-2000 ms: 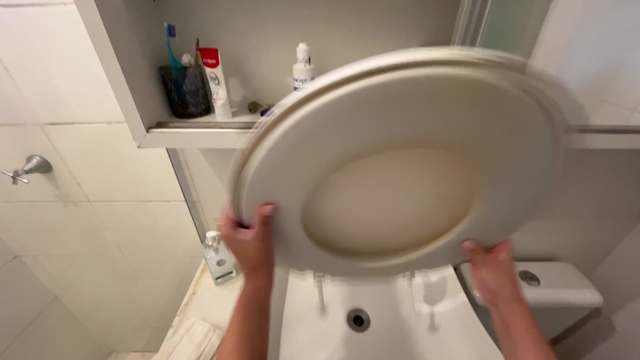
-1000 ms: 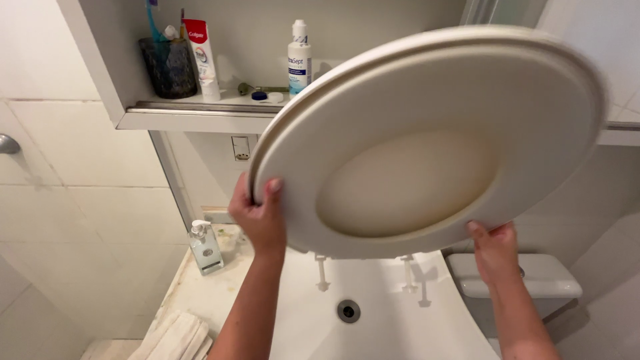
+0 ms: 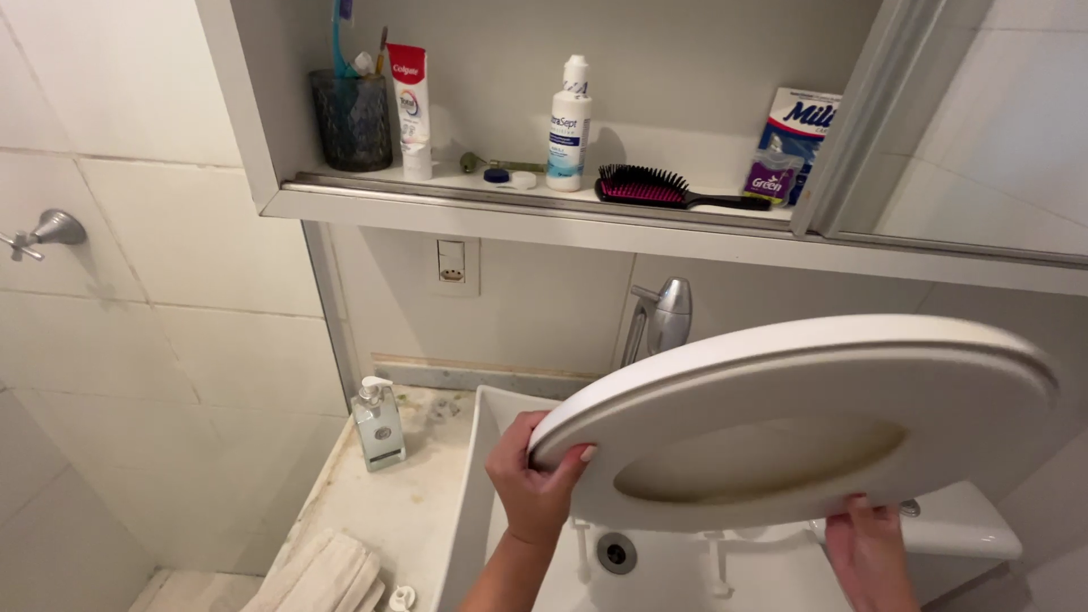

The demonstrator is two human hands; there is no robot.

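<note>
A white toilet seat with its lid (image 3: 816,382) is held tilted above the white washbasin (image 3: 680,578), its underside partly facing me. My left hand (image 3: 535,476) grips its left rim, thumb on the underside. My right hand (image 3: 871,544) holds its lower edge near the hinge side. Two pale plastic hinge bolts (image 3: 718,565) hang below it over the basin, near the drain (image 3: 616,552). Behind the seat stands a chrome faucet (image 3: 670,314), its lower part hidden.
A soap dispenser (image 3: 379,425) and folded cloth (image 3: 319,578) lie left on the stone counter. Above, a cabinet shelf (image 3: 510,204) holds toothpaste (image 3: 411,110), a bottle (image 3: 568,127) and a hairbrush (image 3: 654,187). The toilet cistern (image 3: 969,523) stands right; a shower valve (image 3: 55,231) is on the left wall.
Both hands have lowered the seat and tipped it flatter, so its underside looks narrower. The faucet and hairbrush, hidden before, now show.
</note>
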